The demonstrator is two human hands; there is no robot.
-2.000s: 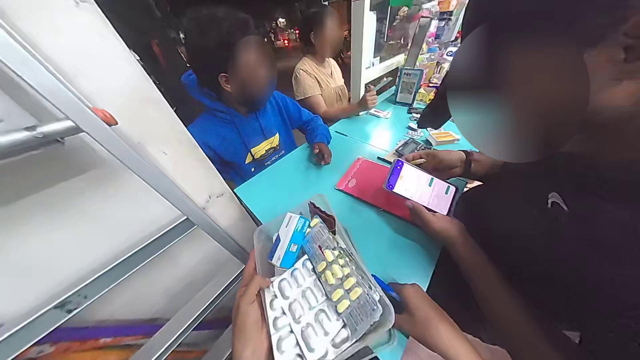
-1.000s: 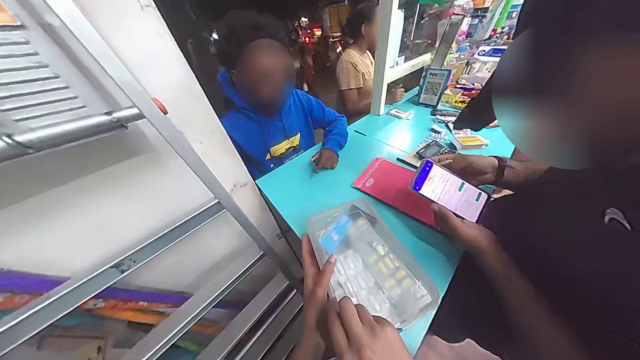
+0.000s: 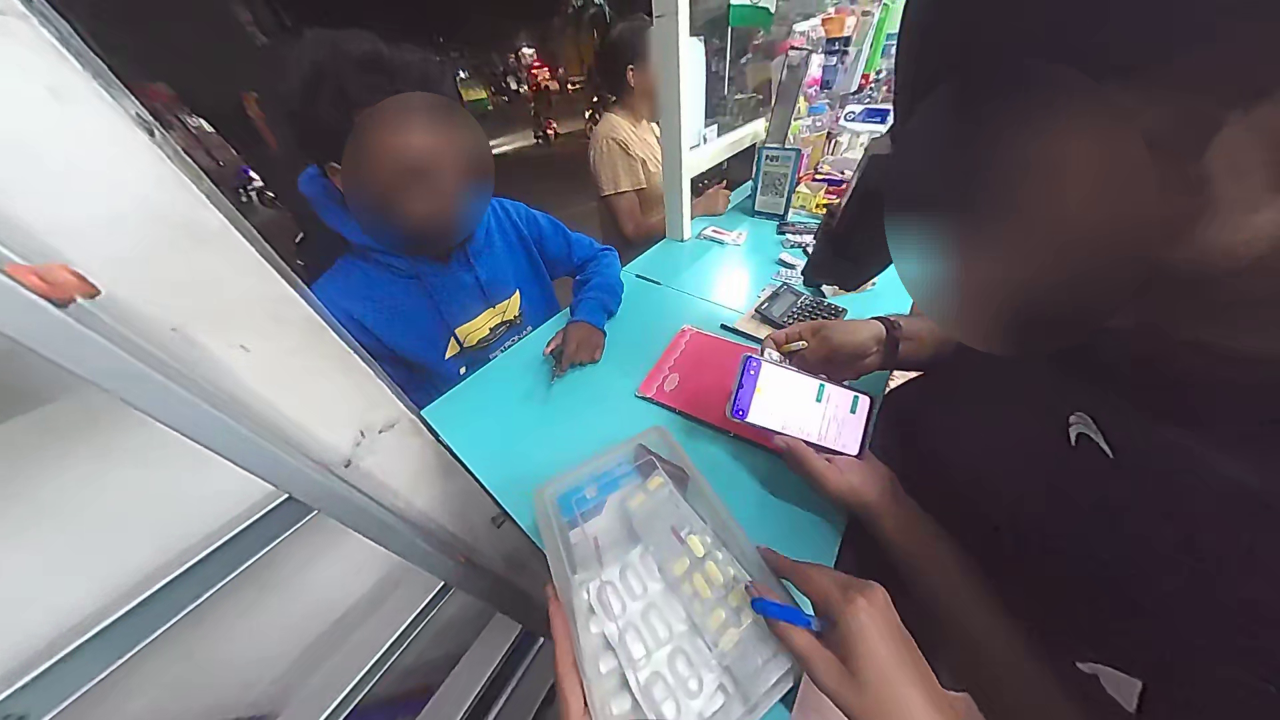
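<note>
A clear plastic box point(image 3: 560, 530) with its translucent lid on is tilted over the counter's near end. Through the lid show white tablet blister packs point(image 3: 655, 625), a blister pack of yellow tablets point(image 3: 712, 580) and a blue and white carton point(image 3: 600, 490). My left hand point(image 3: 567, 655) grips the box's left side, mostly hidden by it. My right hand point(image 3: 860, 635) holds the right side, with a blue pen point(image 3: 785, 613) between its fingers.
A co-worker's hand point(image 3: 840, 480) holds a lit smartphone point(image 3: 800, 403) over a red notebook point(image 3: 680, 375). A calculator point(image 3: 800, 307) lies behind. Across the turquoise counter point(image 3: 500, 430) a person in a blue hoodie point(image 3: 470, 290) rests a hand. A metal-framed cabinet point(image 3: 200, 560) stands left.
The box stood uncovered two seconds ago; a lid now covers it. My right hand has moved from the box's near end to its right side. The co-worker's phone remains over the notebook.
</note>
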